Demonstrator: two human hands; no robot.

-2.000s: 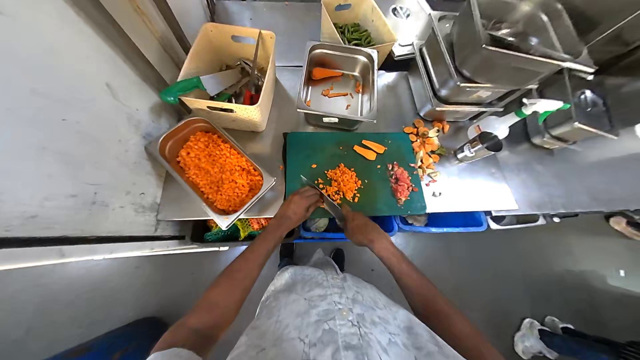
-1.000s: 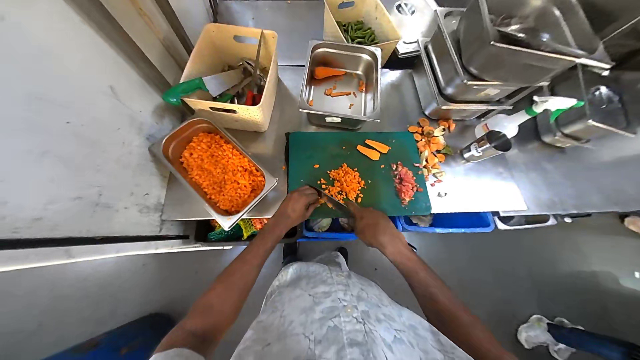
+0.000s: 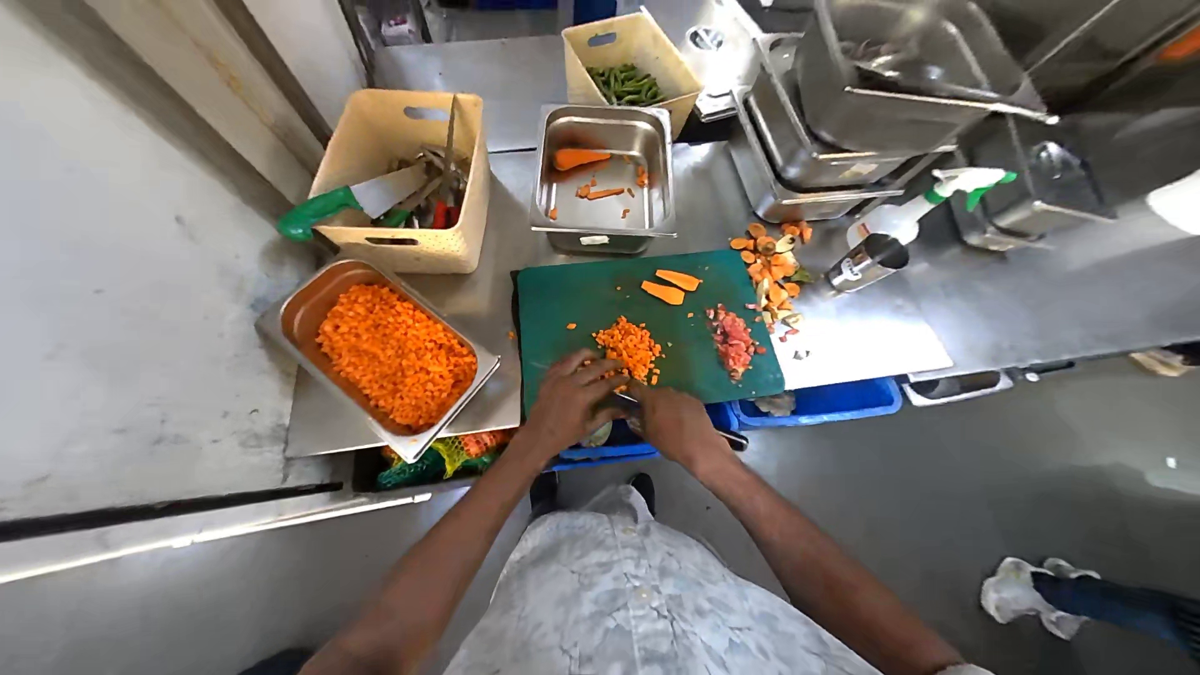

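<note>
My right hand (image 3: 673,424) is closed on a knife at the front edge of the green cutting board (image 3: 562,309); its dark handle end (image 3: 733,441) shows beside the wrist, and most of the blade is hidden. Close to its left, my left hand (image 3: 574,398) has its fingers at the diced carrot (image 3: 630,349); whether they touch the blade or carrot, I cannot tell. Two carrot pieces (image 3: 664,292) lie farther back on the board. A pile of pinkish-red diced pieces (image 3: 733,342) is at its right. Left of the board, a steel pan (image 3: 309,361) holds much diced carrot (image 3: 398,352).
Behind the board stands a steel pan (image 3: 607,220) with carrot pieces. A cream basket (image 3: 441,246) holds knives and utensils; another (image 3: 581,47) holds green vegetables. Carrot trimmings (image 3: 773,272), a metal cup (image 3: 867,262), a spray bottle (image 3: 891,225) and stacked pans (image 3: 825,169) lie right. Blue crates (image 3: 844,401) sit below.
The knife blade, visible across the carrot pile two seconds ago, is now mostly hidden at the board's front edge. My left hand's fingers now reach over the near side of the pile.
</note>
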